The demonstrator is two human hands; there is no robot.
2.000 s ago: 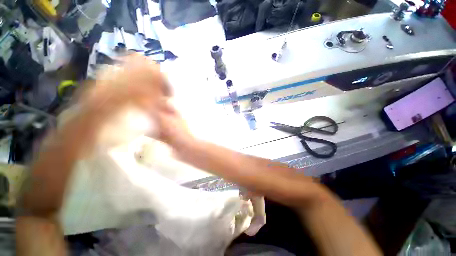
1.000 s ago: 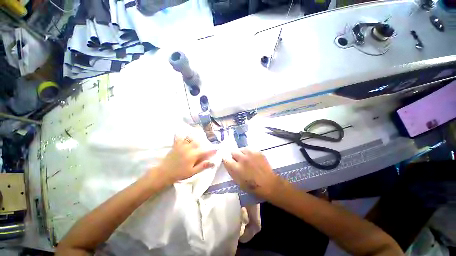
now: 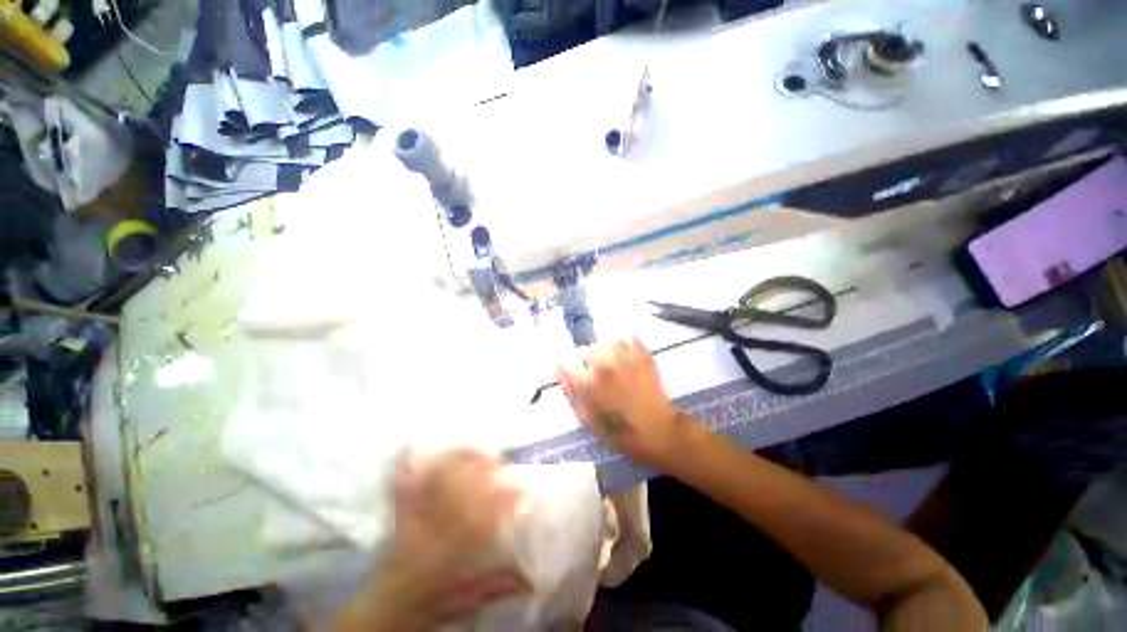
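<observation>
White cloth [image 3: 334, 407] lies left of and below the needle area and hangs over the table's front edge. My left hand [image 3: 457, 531] is blurred, low on the cloth near the front edge; its grip cannot be told. My right hand [image 3: 618, 389] rests just in front of the presser foot area [image 3: 575, 309], fingers bent down; whether cloth is pinched under them is hidden by glare. The white sewing machine [image 3: 717, 148] stands behind, its needle end brightly lit.
Dark scissors [image 3: 742, 331] lie right of the needle. A marked grey strip [image 3: 729, 407] runs along the front edge. A pink-screened phone [image 3: 1057, 235] is at the right. Folded white and dark pieces [image 3: 235, 136] are at the back left. A yellow-beige block [image 3: 43, 488] is far left.
My left hand has moved from beside the needle down toward the front edge. The cloth at the left has shifted and folded. My right hand has stayed near the presser foot.
</observation>
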